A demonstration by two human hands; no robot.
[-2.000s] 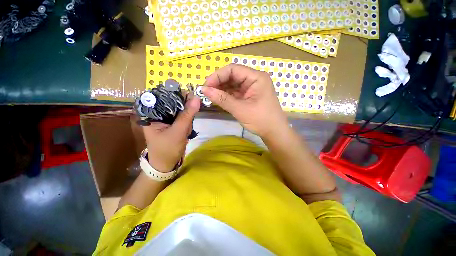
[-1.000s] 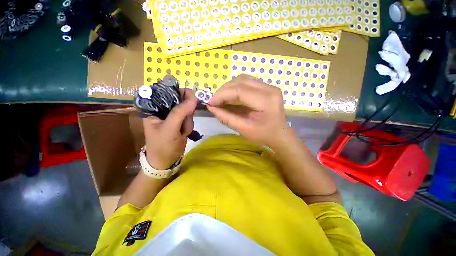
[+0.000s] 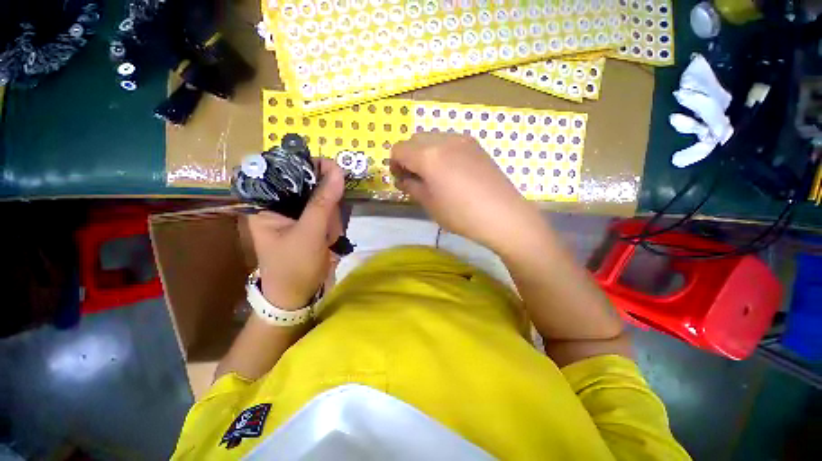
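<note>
My left hand (image 3: 293,239) is closed around a bunch of black-wired round components (image 3: 278,180). A white-topped disc and a dark grey disc stick up from the bunch. White ringed discs (image 3: 352,162) stand out to the right of my left thumb, over the sheet. My right hand (image 3: 442,176) is over the adhesive sheet in use (image 3: 338,126), apart from the discs, with fingers curled; whether it holds a ring cannot be seen. The sheet's left part is plain yellow with dark dots, its right part has white rings.
Full adhesive sheets (image 3: 433,40) lie behind on cardboard (image 3: 622,135). Black component bundles (image 3: 203,76) lie at the back left. A white glove (image 3: 701,112) and black cables are at the right. An open cardboard box (image 3: 194,279) and red stools (image 3: 712,306) are below the bench.
My right hand has let go of the white discs beside my left thumb and moved right, over the sheet. My left hand still holds the bunch, slightly further left.
</note>
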